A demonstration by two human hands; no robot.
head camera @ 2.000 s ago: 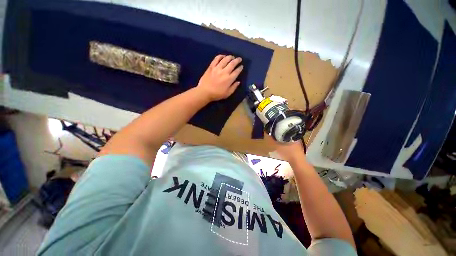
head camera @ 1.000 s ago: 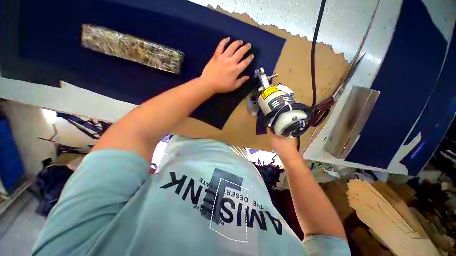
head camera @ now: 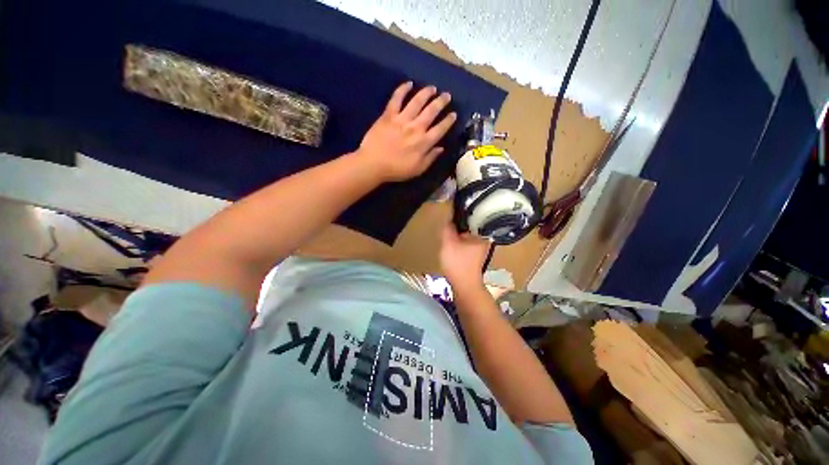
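Observation:
Navy fabric [head camera: 273,41] lies in flat layers in front of me, with a brick-like weight wrapped in shiny brown-silver tape [head camera: 225,95] on it. My left hand [head camera: 406,133] lies flat near the fabric's right end, fingers spread. My right hand [head camera: 465,254] is at the electric cutter [head camera: 495,191], just right of my left hand. The cutter's motor head hides most of my right fingers. The cutter's front part is at the fabric's right end; its blade cannot be made out.
Torn brown paper [head camera: 536,113] lies under the fabric. A black cord [head camera: 565,82] crosses it. Dark-handled shears [head camera: 562,213] and a shiny metal plate [head camera: 611,232] lie right of the cutter. More navy fabric [head camera: 691,154] lies at the right. Tan paper pieces [head camera: 668,390] are below the table.
The cutter has moved away from my body along the fabric's right end and turned more upright in view. The narrow dark strip below it no longer shows. My left hand stays on the fabric.

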